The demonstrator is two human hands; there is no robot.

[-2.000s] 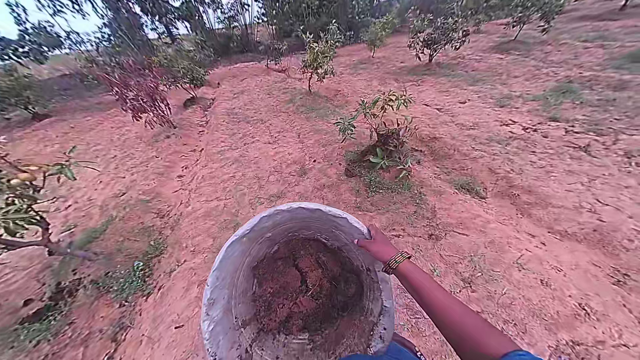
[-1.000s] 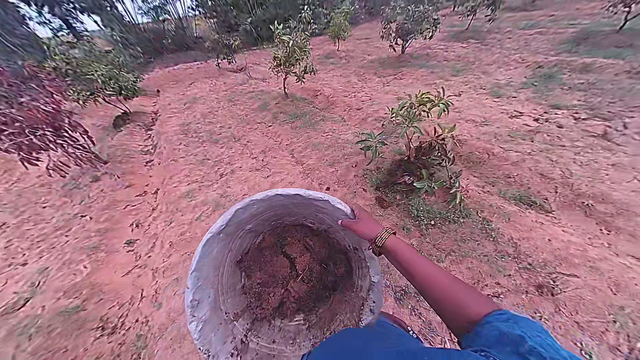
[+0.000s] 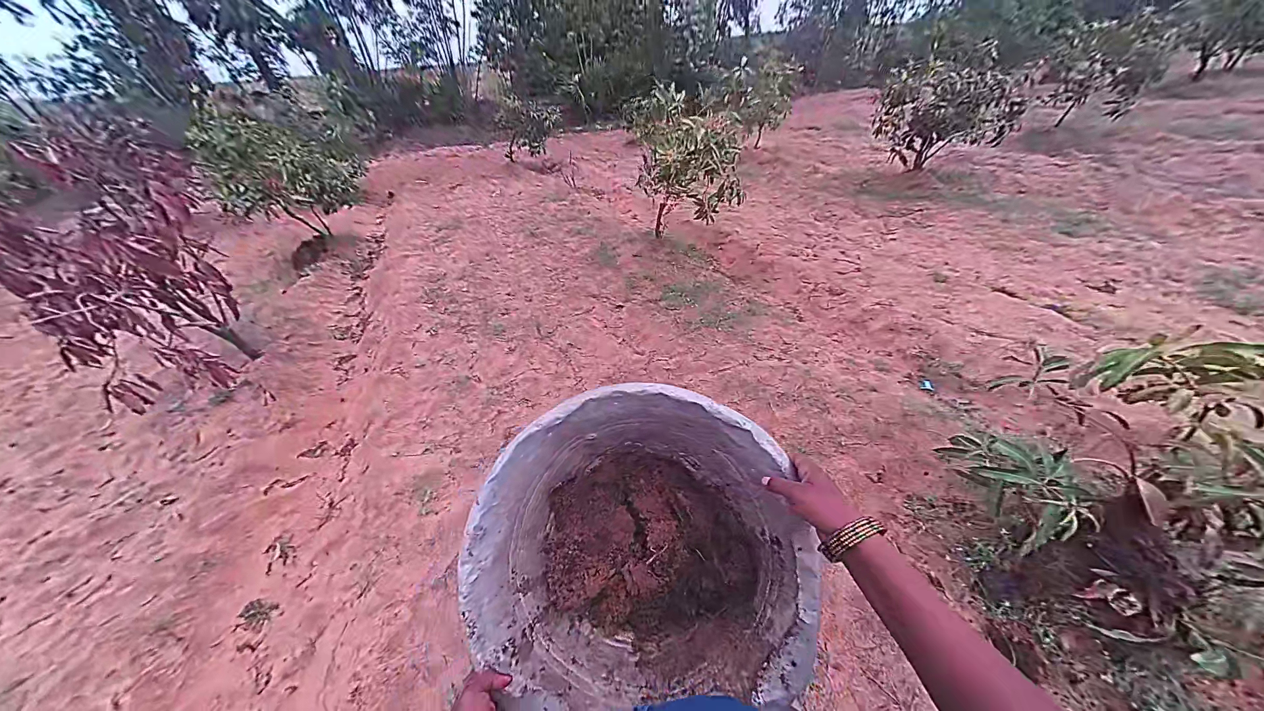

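A wide, round grey tub [image 3: 494, 553] with a rough rim is held in front of my body, its mouth facing up toward me. Brown, crumbly soil or manure [image 3: 642, 553] lies in its bottom. My right hand [image 3: 818, 499], with bangles at the wrist, grips the rim on the right side, thumb over the inner wall. At the lower left of the rim my left hand [image 3: 480, 689] shows only in part, its fingers against the tub's edge; the rest is cut off by the frame.
A leafy young tree [image 3: 1047, 484] stands close on the right. A reddish-leaved shrub [image 3: 138, 267] is at the left, with a small tree [image 3: 688, 163] ahead and another [image 3: 948, 104] farther right. Reddish, uneven soil [image 3: 553, 296] runs between them.
The view has shifted forward across the ground. The young tree at the right now looks closer and lower in view. Fingers of my left hand have come into sight at the tub's rim.
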